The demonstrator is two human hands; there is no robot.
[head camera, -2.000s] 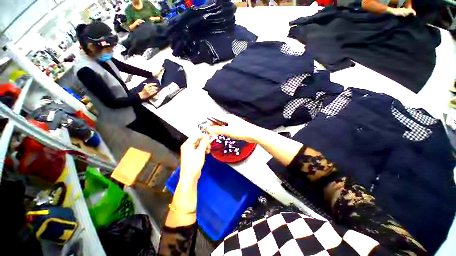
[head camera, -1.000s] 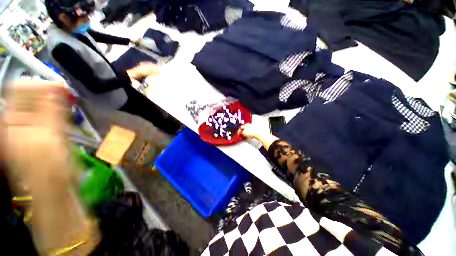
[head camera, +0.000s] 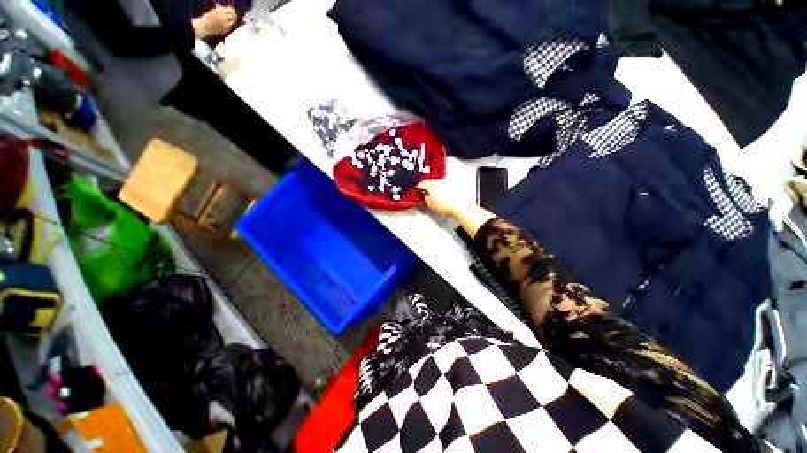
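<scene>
My right hand, at the end of a black lace sleeve, is at the lower right edge of the round red dish. Its fingertips touch or overlap the rim; whether they pinch anything is too small to tell. Many small white and dark pieces lie in the dish. A crinkled clear plastic bag lies against the dish's upper left side. A navy quilted vest with small-check lining lies flat to the right. My left hand is out of the picture.
A second navy vest lies above the dish. A dark phone is right of the dish. A blue bin is below the table edge, with a wooden stool to its left. Another person's hand shows at the top left.
My left hand first swung away from my right hand to the far left, blurred, and has now left the picture. My right hand went down to the dish's edge. The view has shifted.
</scene>
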